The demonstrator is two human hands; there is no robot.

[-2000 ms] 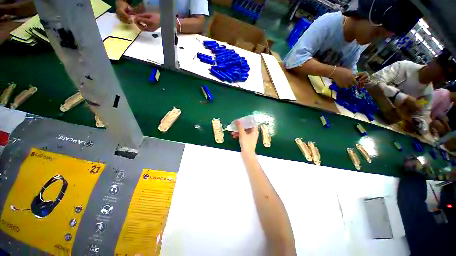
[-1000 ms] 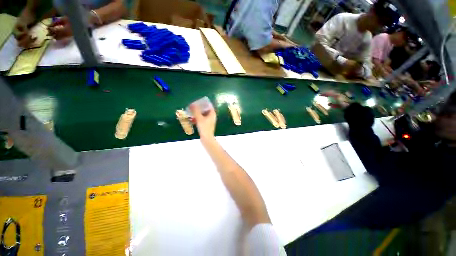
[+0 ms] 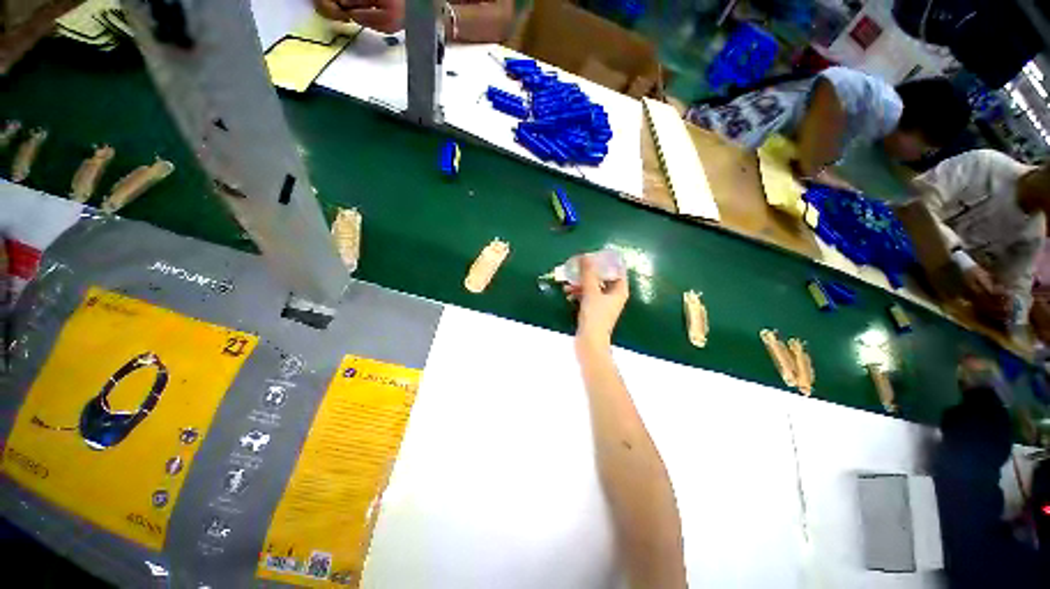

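My right hand [image 3: 601, 301] reaches up from the bottom edge and is shut on a small translucent whitish bottle [image 3: 610, 266] over the green belt [image 3: 403, 184]. The bottle's thin tip points left. A beige shell [image 3: 487, 265] lies left of the bottle and another beige shell [image 3: 694, 319] lies to its right. Whether a shell lies under the hand is hidden. My left hand is not in view.
A grey metal post [image 3: 236, 150] stands at left over a grey and yellow printed sheet [image 3: 127, 403]. A white board [image 3: 507, 460] lies under my forearm, with a grey rectangle [image 3: 885, 522] at right. Blue cells [image 3: 564, 121] are heaped opposite, near seated people.
The view swung right and back. Shells and blue cells have moved right along the belt relative to the post. My right hand still holds the bottle and is farther from the post.
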